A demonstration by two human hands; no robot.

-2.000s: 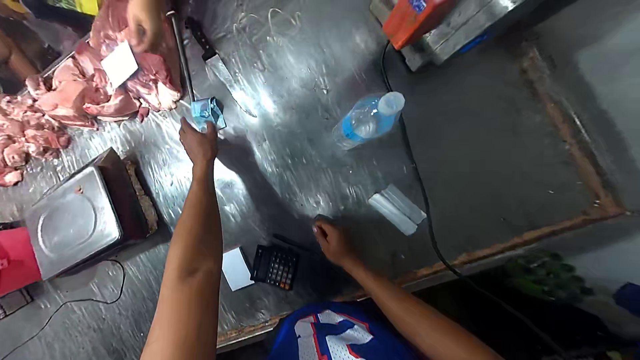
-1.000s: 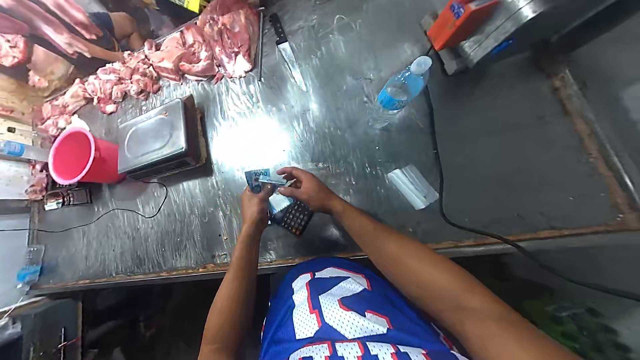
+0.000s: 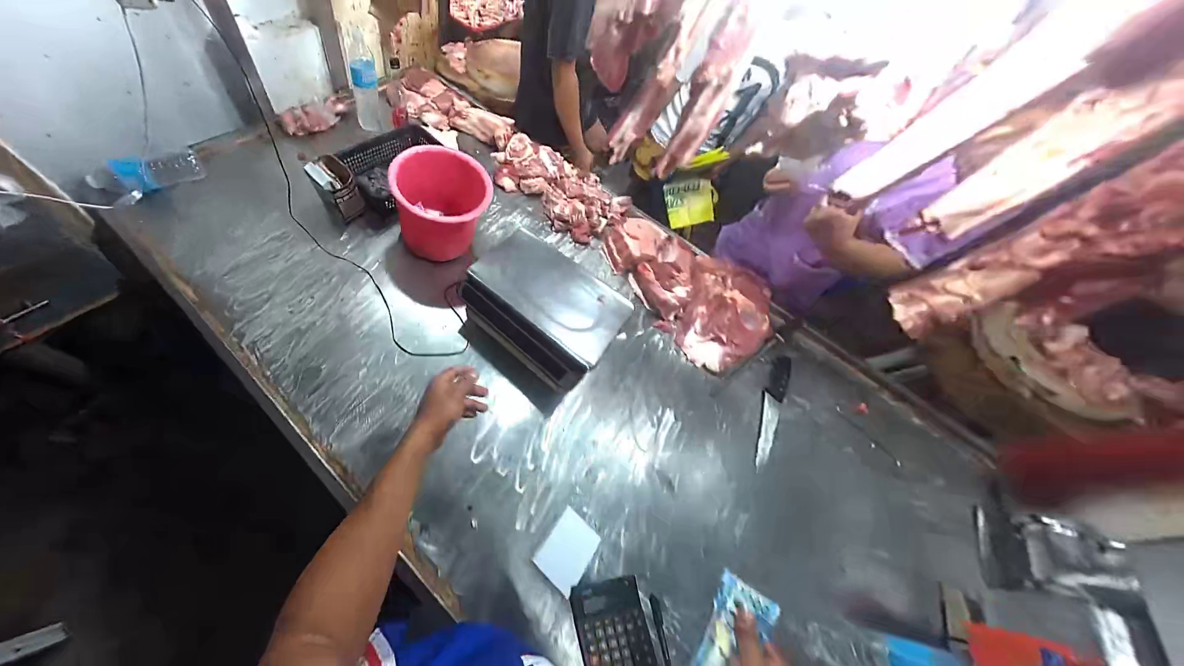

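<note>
My left hand (image 3: pixel 450 403) is raised over the metal table, fingers apart and holding nothing, just left of the weighing scale (image 3: pixel 550 298). At the bottom edge, my right hand (image 3: pixel 754 644) has its fingers on blue banknotes (image 3: pixel 733 615); whether it grips them or only presses on them cannot be told. Between the hands lie a white card (image 3: pixel 567 551) and a black calculator (image 3: pixel 612 624), with a dark pen (image 3: pixel 659 624) beside it. A black-handled knife (image 3: pixel 770 412) lies beyond, near the raw meat (image 3: pixel 717 310).
A pink bucket (image 3: pixel 439 199) stands behind the scale beside a black basket (image 3: pixel 393 165). A thin cable (image 3: pixel 319 242) crosses the table. Plastic bottles (image 3: pixel 367 97) are at the far left end. Two other people are behind the table, and meat (image 3: pixel 1091 222) hangs at the right.
My hands, together at the banknotes a second ago, are now apart: the left is out by the scale, the right is with the notes right of the calculator. The view has swung left.
</note>
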